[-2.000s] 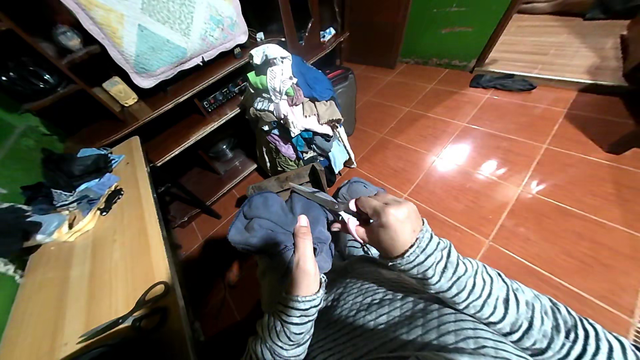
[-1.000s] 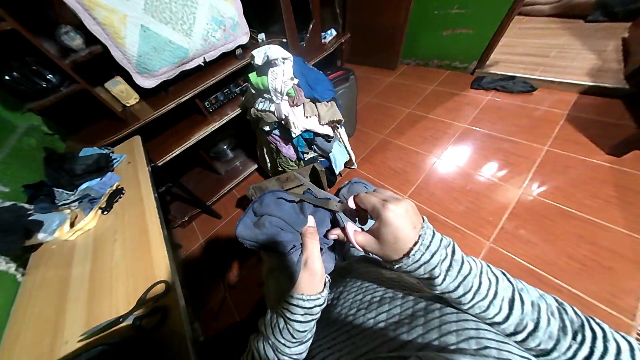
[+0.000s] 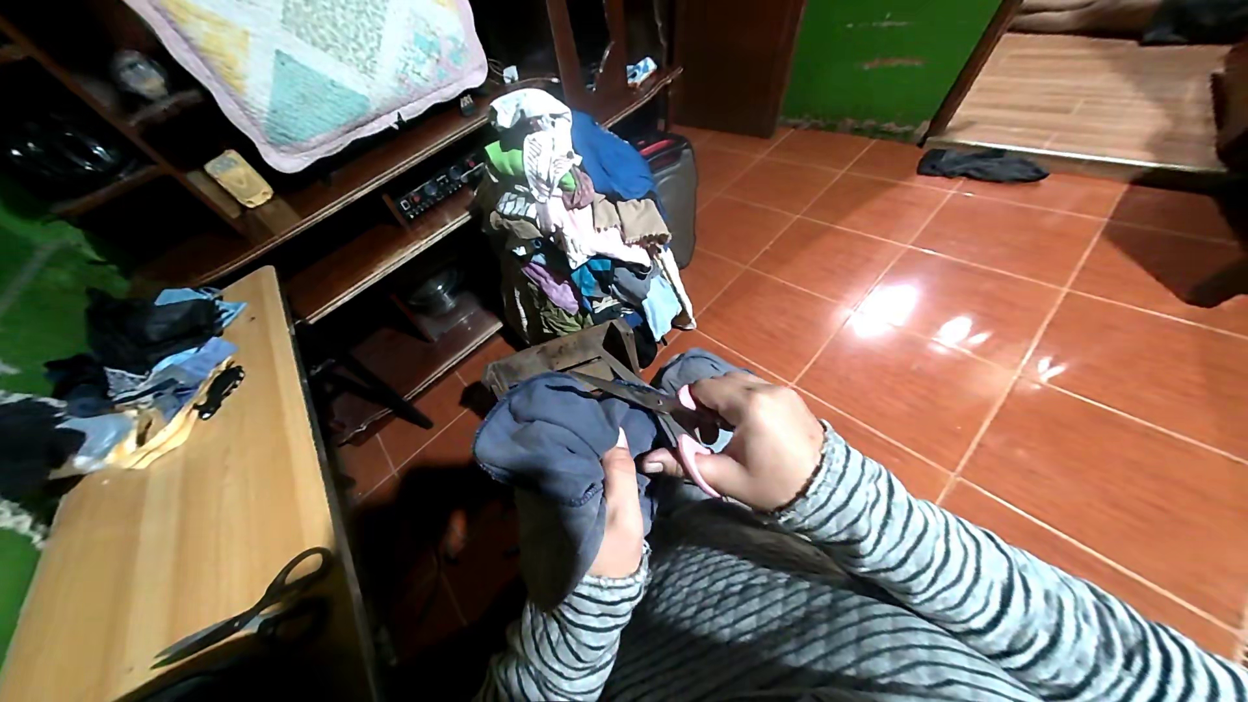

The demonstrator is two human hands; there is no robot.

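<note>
My left hand [image 3: 619, 512] grips a blue-grey piece of cloth [image 3: 546, 439], its thumb lying on top of the fabric. In my right hand [image 3: 765, 444] is a pair of scissors with pink handles [image 3: 694, 458], thumb and fingers in the loops. The scissor blades stand apart and point left over the cloth; where the lower blade meets the fabric is partly hidden. More of the blue-grey cloth [image 3: 697, 370] shows behind my right hand. Beyond the cloth is a brown wooden piece [image 3: 546, 359], perhaps part of a stool.
Dark scissors [image 3: 249, 614] lie on the wooden table [image 3: 195, 526] at left, with a heap of cloth scraps [image 3: 146, 361] farther back. A tall pile of clothes [image 3: 585, 234] stands by the dark wooden shelf unit [image 3: 390, 263]. Black cloth [image 3: 980, 166] lies on the tiled floor.
The scissor blades, close together two seconds ago, are now spread apart. My left hand and the cloth have shifted slightly.
</note>
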